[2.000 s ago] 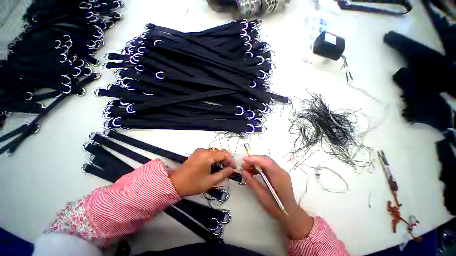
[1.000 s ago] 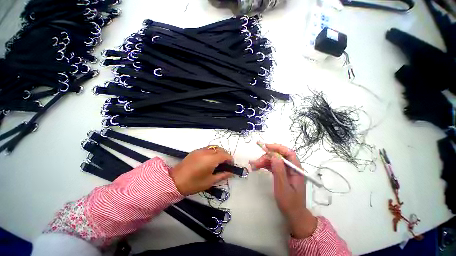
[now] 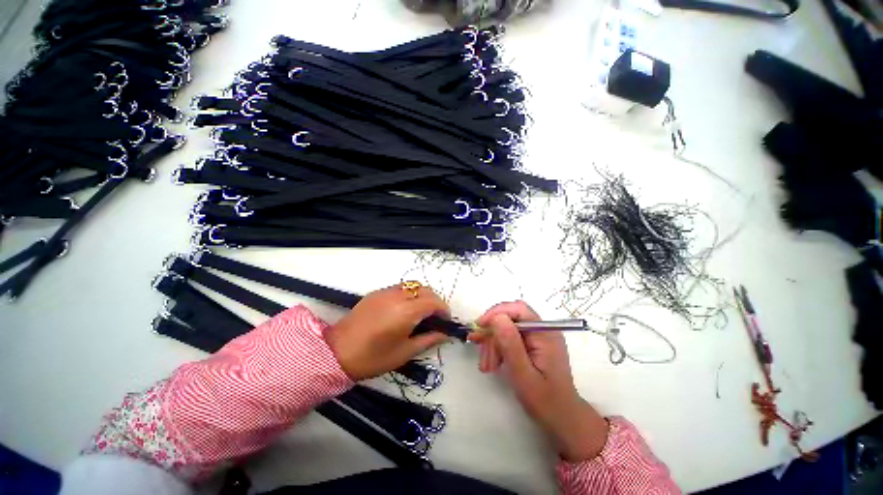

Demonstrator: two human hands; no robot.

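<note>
My left hand [image 3: 387, 332], with a gold ring on one finger, holds a black webbing strap [image 3: 445, 329] near its end, in front of me. My right hand [image 3: 528, 356] holds a slim silver-white pen [image 3: 552, 325] like a pencil. The pen's rear points right and its tip is at the strap end, where my right fingertips also are. The tip and the strap's D-ring are mostly hidden by the fingers. More straps [image 3: 261, 279] lie fanned beneath and beside my left forearm.
A large strap stack [image 3: 358, 145] lies beyond my hands, another heap [image 3: 77, 97] at far left. Right are tangled thread waste [image 3: 634, 237], a pale cord loop [image 3: 644, 338], reddish snips [image 3: 753, 329] and black fabric [image 3: 823, 155]. A black adapter [image 3: 639, 77] stands at the top.
The pen has swung from pointing down-right, through a raised tilt, to nearly level, and its tip has moved back to the strap end. My left hand has stayed nearly still.
</note>
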